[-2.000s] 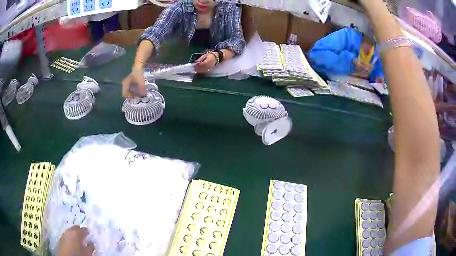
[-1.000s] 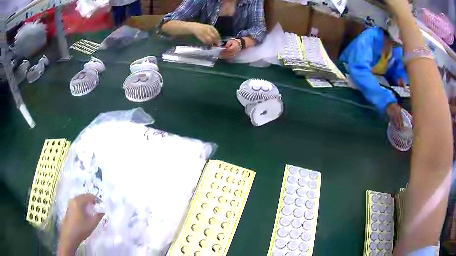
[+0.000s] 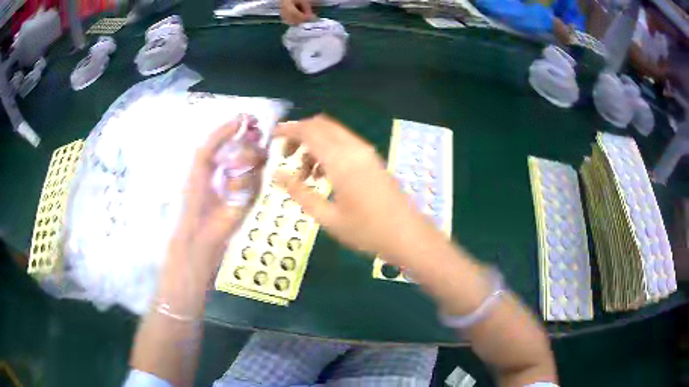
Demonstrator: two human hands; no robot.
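Note:
My left hand (image 3: 215,181) is palm up over the right side of the white bag (image 3: 136,189), with several whitish discs (image 3: 236,175) in it. My right hand (image 3: 340,181) is beside it, blurred, fingers bent; whether it holds anything I cannot tell. Below the hands lies a yellow sheet (image 3: 264,253) with rings and no white discs. Right of it lies a sheet with rows of white discs (image 3: 423,155); my right forearm hides its lower part, and a dark circle shows at its bottom edge.
Yellow sheets (image 3: 54,204) lie left of the bag. At right are sheets with discs (image 3: 561,238) and a thick leaning stack (image 3: 638,219). Small white fans (image 3: 316,47) stand along the far side, more at far right (image 3: 554,75). Another person's hand (image 3: 297,10) touches one fan.
The view has tilted down, showing the near table edge and my lap. My left hand has left the bag's lower part, and my raised right arm has come down beside it.

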